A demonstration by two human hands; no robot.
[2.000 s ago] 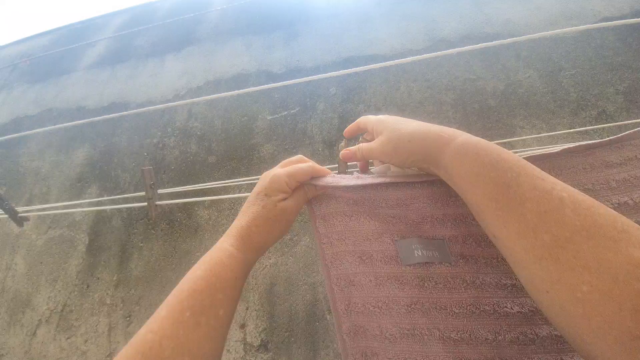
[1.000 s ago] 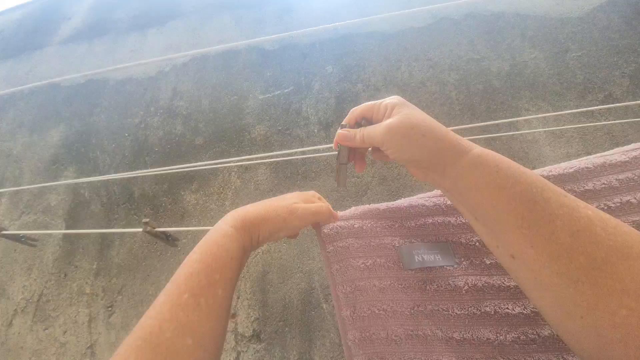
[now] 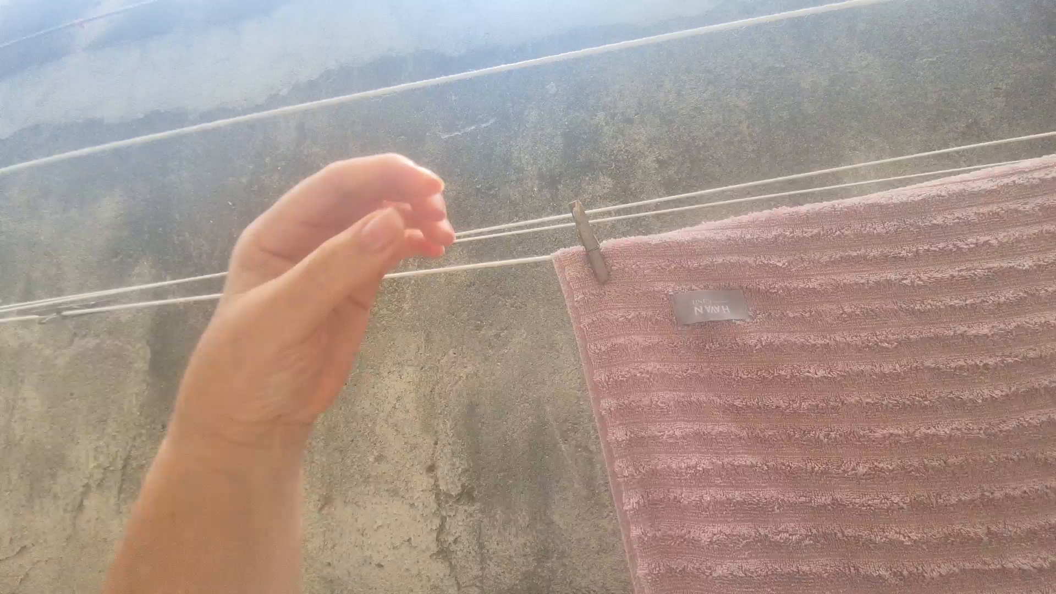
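Observation:
A pink ribbed terry towel (image 3: 808, 379) hangs over a white clothesline (image 3: 495, 265) on the right side of the view. A wooden clothespin (image 3: 590, 242) grips its top edge near the left corner, tilted slightly. A small grey label (image 3: 711, 306), which bears writing, lies flat on the towel below the pin. My left hand (image 3: 322, 280) is raised left of the towel, in front of the lines, fingers curled and apart from the cloth. Nothing shows between its thumb and fingers. My right hand is out of view.
Two thin cords (image 3: 775, 177) run just above and behind the towel's edge. Another white line (image 3: 462, 74) crosses higher up. A weathered concrete wall (image 3: 462, 396) stands behind everything. Something small sits on the lines at the far left, too blurred to name.
My left hand has let go of the towel's corner and moved away from it. My right hand has released the clothespin, now on the towel's edge, and left the view.

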